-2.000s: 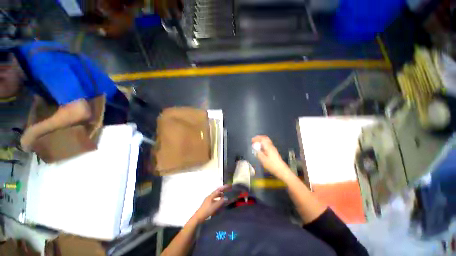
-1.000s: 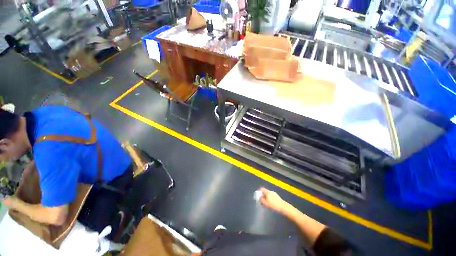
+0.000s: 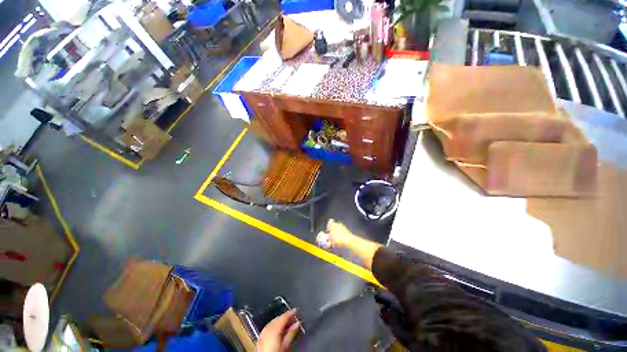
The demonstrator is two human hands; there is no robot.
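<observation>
My right hand (image 3: 342, 235) is stretched forward, with its fingers closed on a small whitish, shiny wad (image 3: 323, 240), perhaps crumpled clear plastic. The hand is over the floor, left of and below a round waste bin (image 3: 359, 200) with a pale rim and dark inside. My left hand (image 3: 276, 334) is low in the picture and partly cut off by the bottom edge. Its fingers are slightly bent beside a dark thing with a shiny rim; whether it holds anything cannot be told.
A folding chair (image 3: 292, 177) stands before a wooden desk (image 3: 381, 130) with a leopard-print top. A metal table (image 3: 440, 213) on the right bears brown bags (image 3: 495, 96). Blue bins with brown pieces (image 3: 155, 295) are at lower left. Yellow lines (image 3: 275, 235) cross the floor.
The view has turned and moved nearer the desk, chair and waste bin. The person in blue has gone out of view. My left hand shows again; my right hand still holds the wad.
</observation>
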